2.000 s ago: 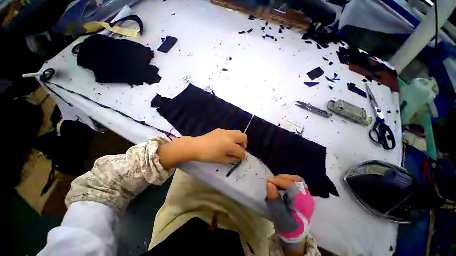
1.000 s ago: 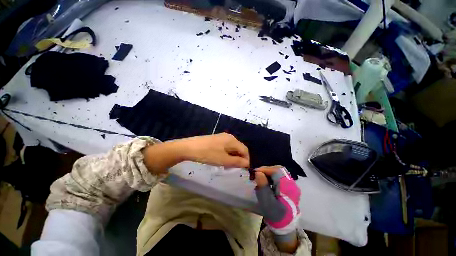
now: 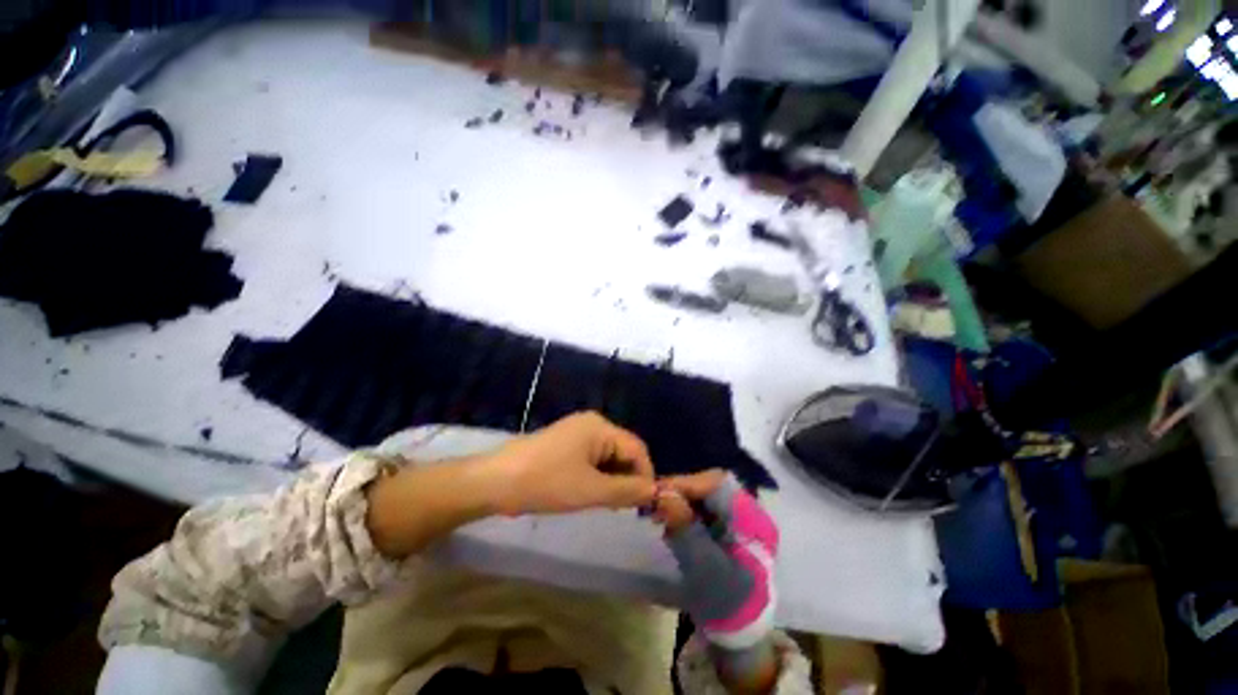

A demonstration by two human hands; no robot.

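Observation:
My bare left hand (image 3: 577,464) and my gloved right hand (image 3: 722,550) meet fingertip to fingertip over the near table edge. Both pinch a tiny dark bit that looks like the end of the black tape; it is blurred and mostly hidden. The black tape (image 3: 136,441) runs along the near edge from the left and passes behind my left forearm. Two black cut panels (image 3: 394,360) lie flat just beyond my hands, with a thin white line between them. My left hand and forearm cover part of their near side.
The iron (image 3: 869,448) rests at the right edge. Thread snips (image 3: 688,296), a grey block (image 3: 760,288) and shears (image 3: 845,323) lie beyond the panels. A black panel stack (image 3: 109,258) is at far left. A small black piece (image 3: 254,178) and scraps (image 3: 675,211) lie on the far side.
The view has turned right, so the table items sit further left. My left hand has moved right from over the panels to meet my right hand; their fingertips stay together since a second ago.

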